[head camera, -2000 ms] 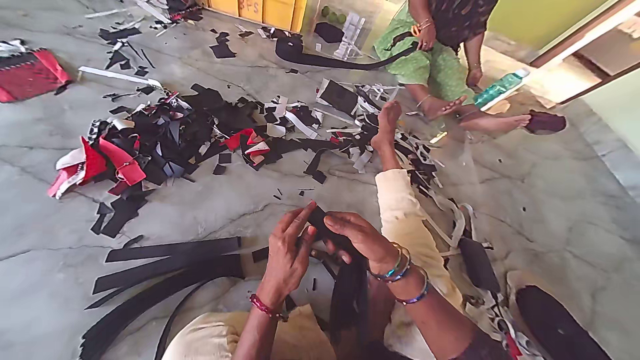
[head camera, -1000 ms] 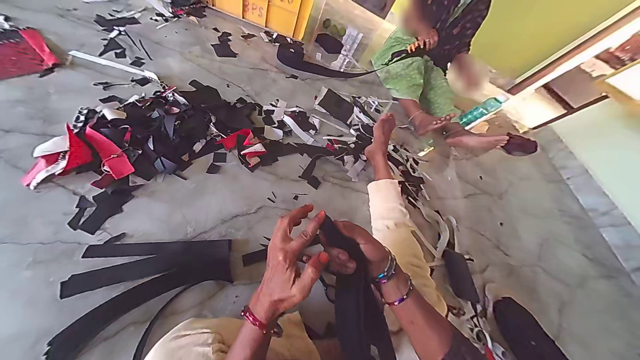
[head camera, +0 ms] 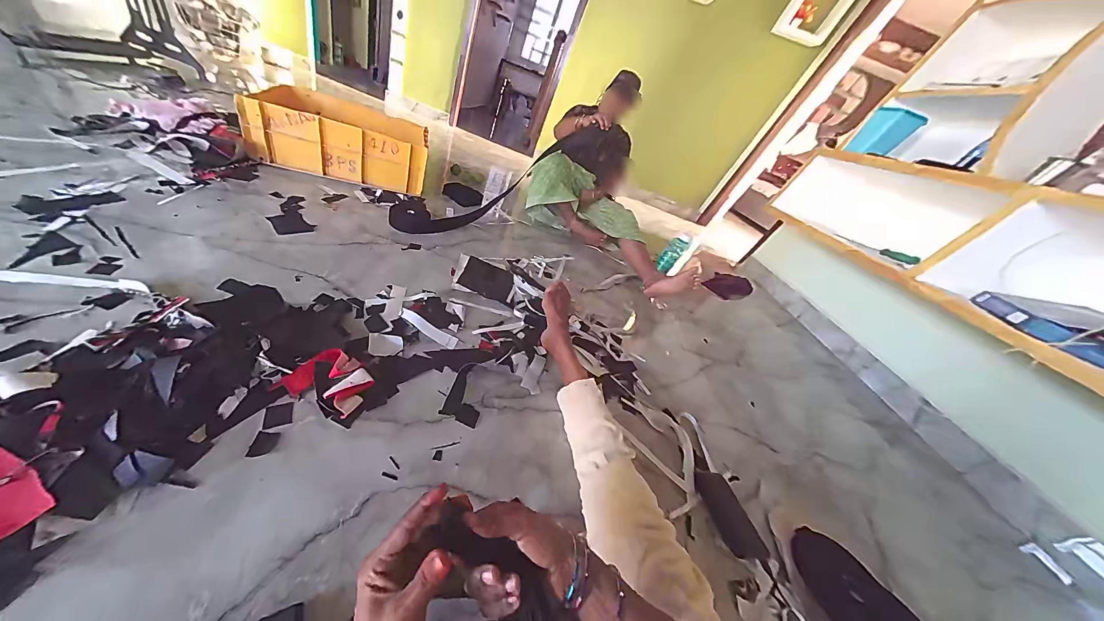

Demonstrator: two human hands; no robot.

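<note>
Near the bottom edge my left hand (head camera: 404, 556) lies against the left side of a bunched black fabric strip (head camera: 473, 545), its fingers curved around it. On the strip's right side my right hand (head camera: 526, 543), with bangles at the wrist, is closed on the same black fabric. The two hands are close together in front of my outstretched leg in cream trousers (head camera: 604, 483). The strip's lower part is cut off by the frame's edge.
A heap of black, red and white fabric scraps (head camera: 285, 328) spreads over the marble floor. Beyond it are a yellow crate (head camera: 341, 142) and a seated person (head camera: 595, 164) with a long black strip. Shelves (head camera: 914, 207) stand at right. A dark shoe-like object (head camera: 841, 578) lies at lower right.
The view has tilted up, showing more of the room. My left hand's fingers, spread apart a second ago, are now bent around the black strip. The other person's hand is raised nearer the chest.
</note>
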